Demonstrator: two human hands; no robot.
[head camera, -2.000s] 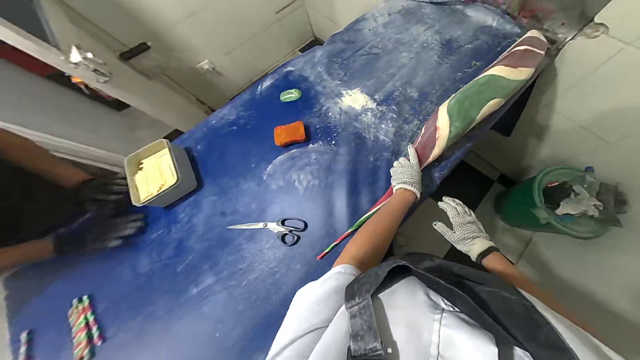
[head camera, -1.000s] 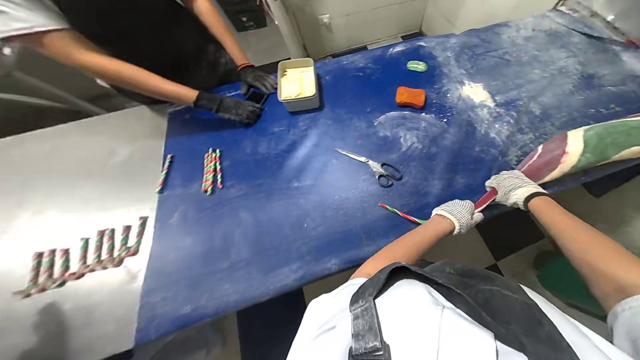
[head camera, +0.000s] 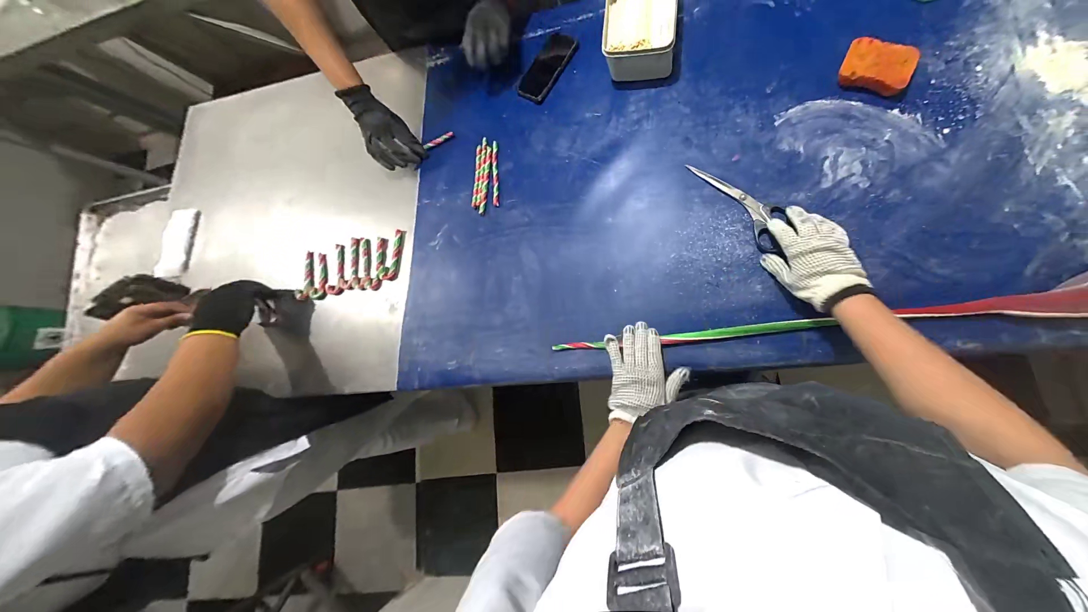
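Observation:
My left hand (head camera: 637, 371), in a white knitted glove, rests its fingers on a thin red and green candy rope (head camera: 748, 331) near the rope's left end. To the right, the rope widens into a red and white striped part along the table's near edge. My right hand (head camera: 812, 255), gloved the same way, lies over the dark handles of the scissors (head camera: 738, 195); whether its fingers grip them cannot be told. The blades are close together and point up and left. Several striped candy sticks (head camera: 485, 177) lie on the blue surface, and several hooked candy canes (head camera: 355, 265) on the metal surface.
A phone (head camera: 547, 68), a pale metal container (head camera: 640, 59) and an orange block (head camera: 879, 65) stand along the far side. A co-worker's black-gloved hand (head camera: 388, 132) touches a short striped stick (head camera: 439, 140); another co-worker's gloved hand (head camera: 228, 308) is by the canes.
My right hand has left the thick candy and moved onto the scissors' handles. A longer thin rope now lies along the near edge under my left hand. The view has swung left.

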